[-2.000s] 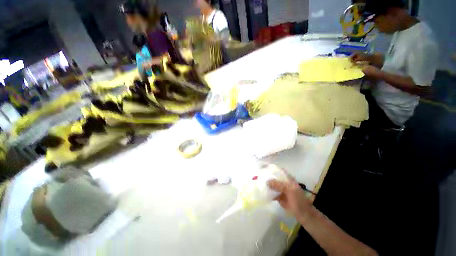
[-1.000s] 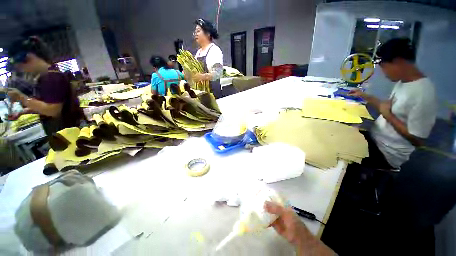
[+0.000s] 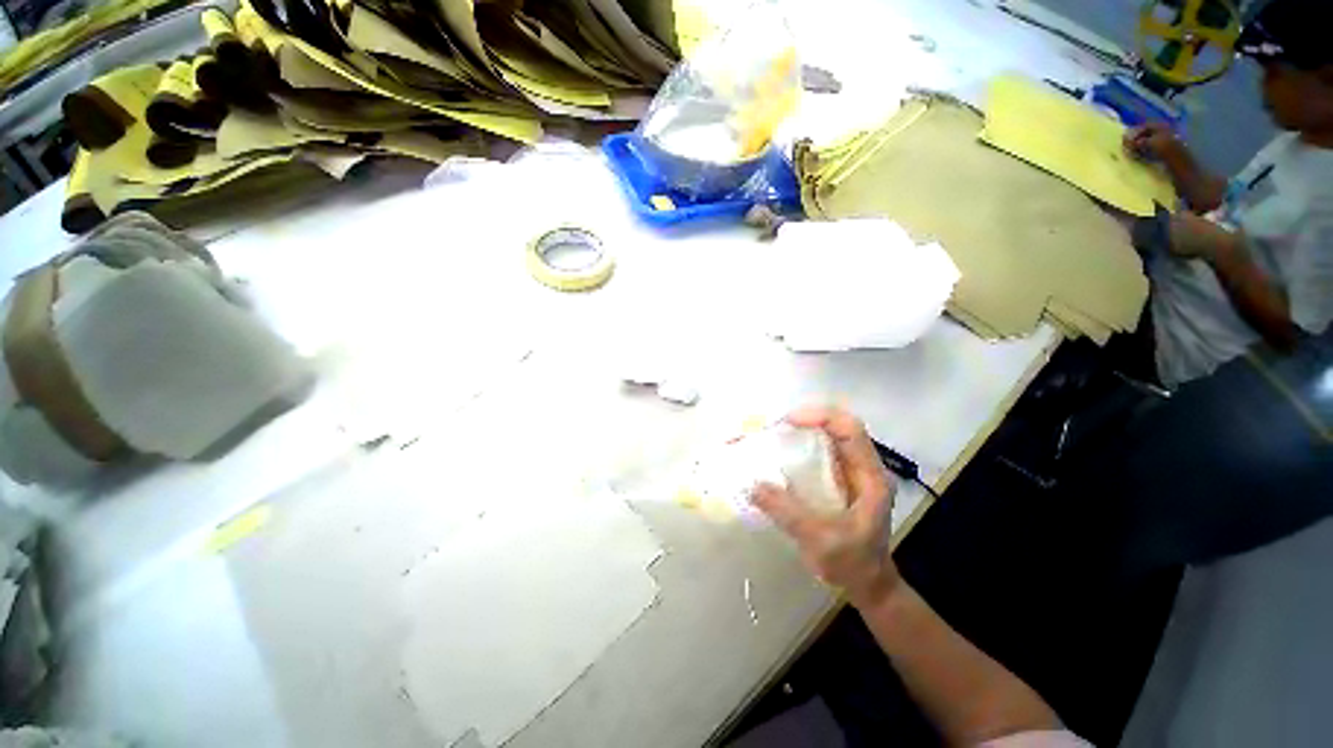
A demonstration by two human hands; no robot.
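Note:
My right hand (image 3: 836, 504) is around the translucent glue bottle (image 3: 775, 465), above the right part of the grey work sheet (image 3: 322, 585). The bottle's yellowish collar points left; its nozzle is washed out by glare. A pale cut panel (image 3: 534, 607) with notched corners lies flat on the sheet, left of the bottle. My left hand is not in view.
A tape roll (image 3: 570, 257), a blue tray (image 3: 687, 197) with a clear bag and a white stack (image 3: 863, 285) lie behind. A tied grey bundle (image 3: 161, 351) is left, olive panels (image 3: 994, 219) right, snips (image 3: 895, 462) by the edge. A person (image 3: 1257, 219) sits far right.
The view has tilted down, showing more of the grey sheet and the pale panel. My right hand still holds the bottle, now with more of the hand and forearm showing.

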